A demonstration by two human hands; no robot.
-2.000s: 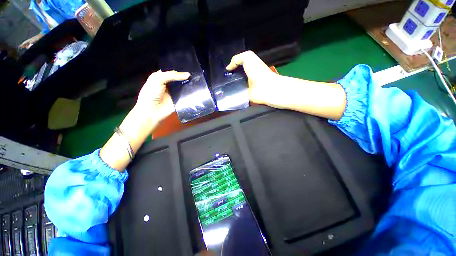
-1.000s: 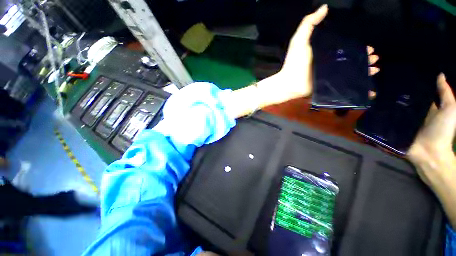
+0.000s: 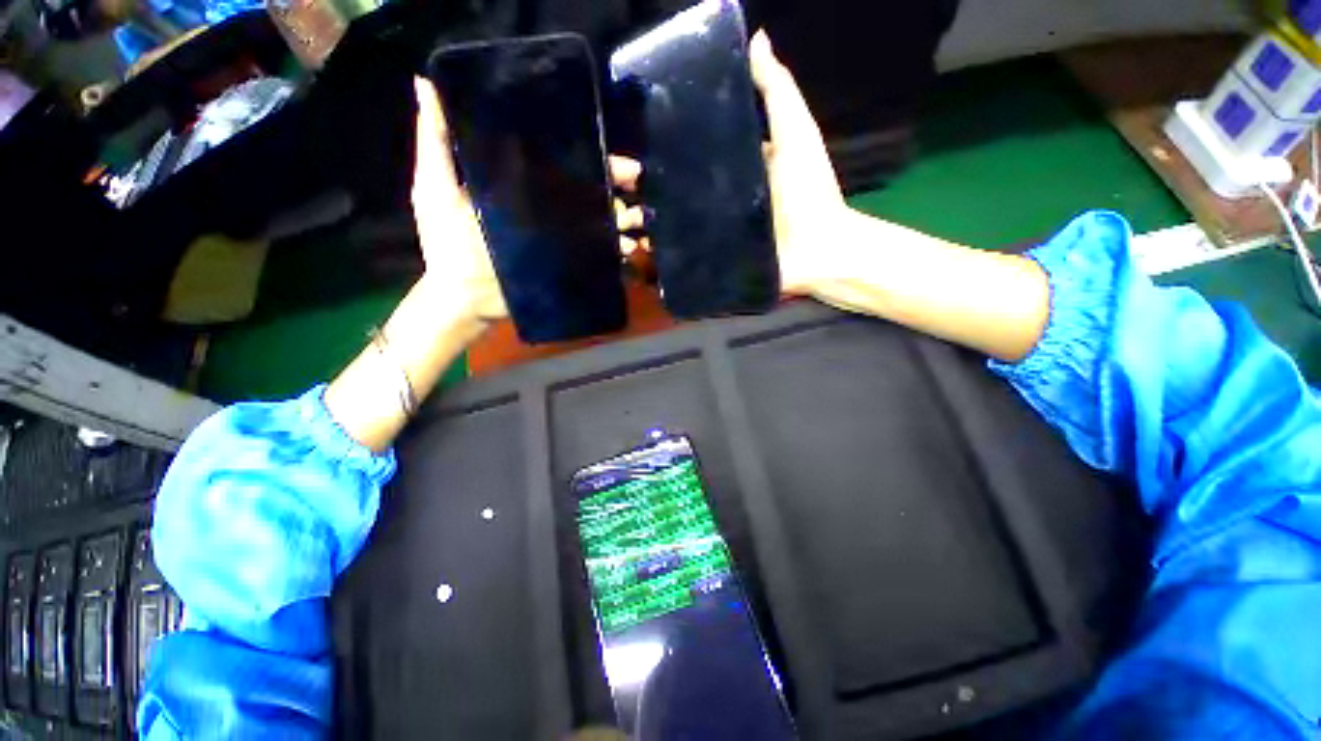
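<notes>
My left hand [image 3: 461, 239] holds a dark smartphone [image 3: 533, 188] upright, screen side toward me, with fingertips showing at its right edge. My right hand [image 3: 806, 203] holds a second dark smartphone [image 3: 707, 181] beside it, slightly tilted, with glare on its top part. Both screens look dark. A third smartphone [image 3: 659, 565] lies in a pocket of the black foam phone tray [image 3: 884, 507] below and shows a green pattern on its upper part. Its lower end is cut off by the picture's edge.
An orange mat [image 3: 500, 348] shows behind the tray. A large dark mass lies beyond it. A tower power strip [image 3: 1243, 109] with a white cable stands at the upper right. Another tray with phones [image 3: 94, 630] is at the lower left. Blue clothing [image 3: 196, 18] shows at the top left.
Both held phones are now side by side again, after being farther right in the picture. They stand more upright than two seconds ago. The view has swung back from the left.
</notes>
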